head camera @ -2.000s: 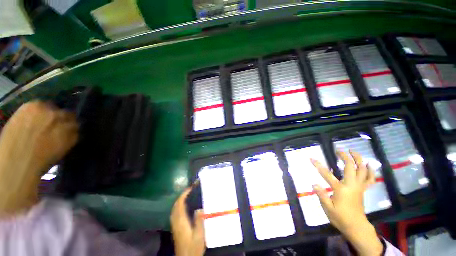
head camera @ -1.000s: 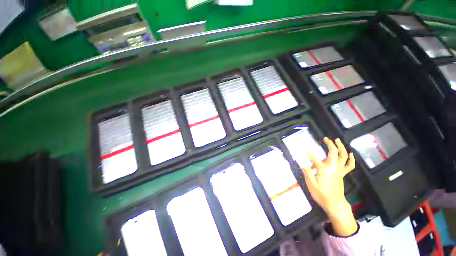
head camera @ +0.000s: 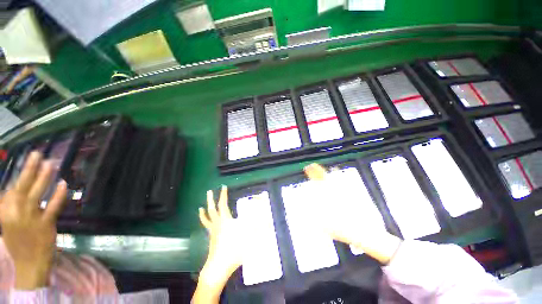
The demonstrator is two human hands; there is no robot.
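The near black tray [head camera: 279,289] holds five phones side by side, all glowing plain white, such as the leftmost phone [head camera: 259,252]. My left hand [head camera: 223,243] is at this tray's left end, fingers spread upward beside the leftmost phone, holding nothing. My right hand [head camera: 324,205] reaches in from the right over the second and third phones. Glare washes out much of it. One fingertip shows at the tray's far edge, and I see nothing held.
A far tray [head camera: 297,155] holds phones with list screens and red bands. More such phones [head camera: 499,129] lie in the right tray. Black trays [head camera: 136,172] are stacked at left, beside another person's blurred hand [head camera: 27,214]. A metal rail [head camera: 208,66] and grey panel [head camera: 248,32] stand behind.
The near tray's red and orange bands have gone, leaving plain white screens. My right hand has moved left from the rightmost phone. My left hand is back in view. The camera view has shifted.
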